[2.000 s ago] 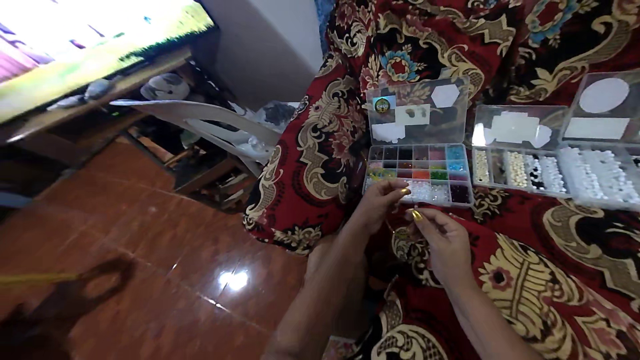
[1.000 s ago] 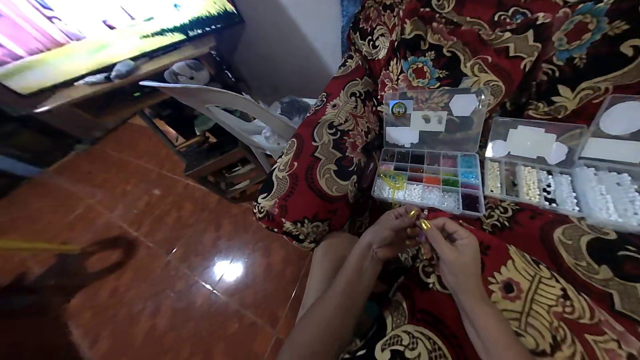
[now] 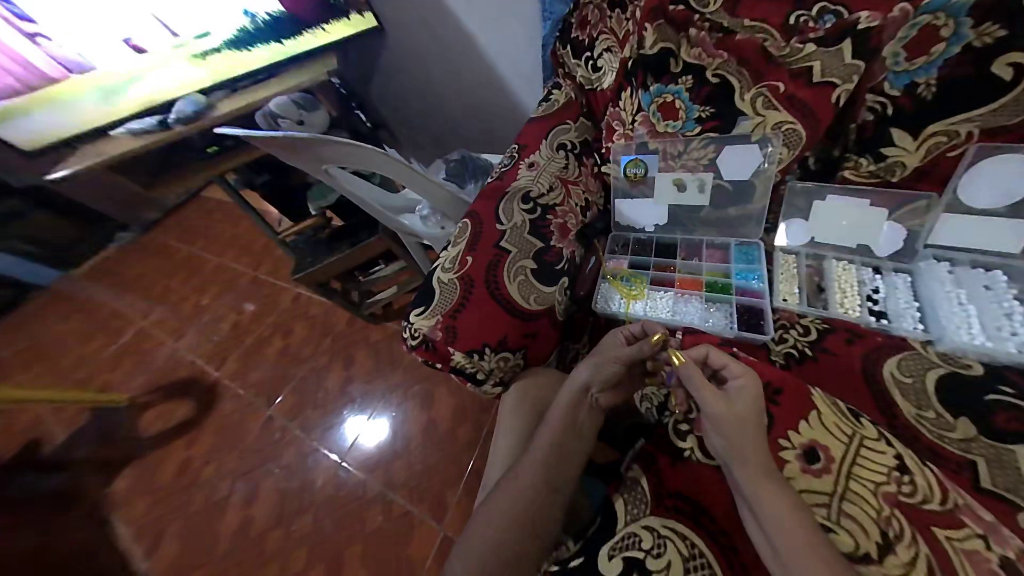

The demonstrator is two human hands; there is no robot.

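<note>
My left hand [image 3: 624, 364] and my right hand [image 3: 724, 392] meet fingertip to fingertip just in front of an open plastic bead organizer [image 3: 680, 324]. Small beadwork [image 3: 670, 376] shows between the fingers of both hands, partly hidden by them; its exact form is too small to tell. The organizer holds beads sorted by colour: white in the front row, orange, green, blue and dark ones behind. A coil of yellow cord [image 3: 626, 286] lies over its left compartments and trails down toward my left hand.
Two more open boxes, one with cream and black-and-white beads [image 3: 844, 290], one with white beads [image 3: 972, 308], stand to the right on the patterned red fabric [image 3: 512, 280]. A white plastic chair [image 3: 344, 172], a lit screen [image 3: 184, 56] and tiled floor [image 3: 240, 432] lie left.
Both hands stay together in front of the bead organizer, with small shifts of the fingers. The view has shifted somewhat.
</note>
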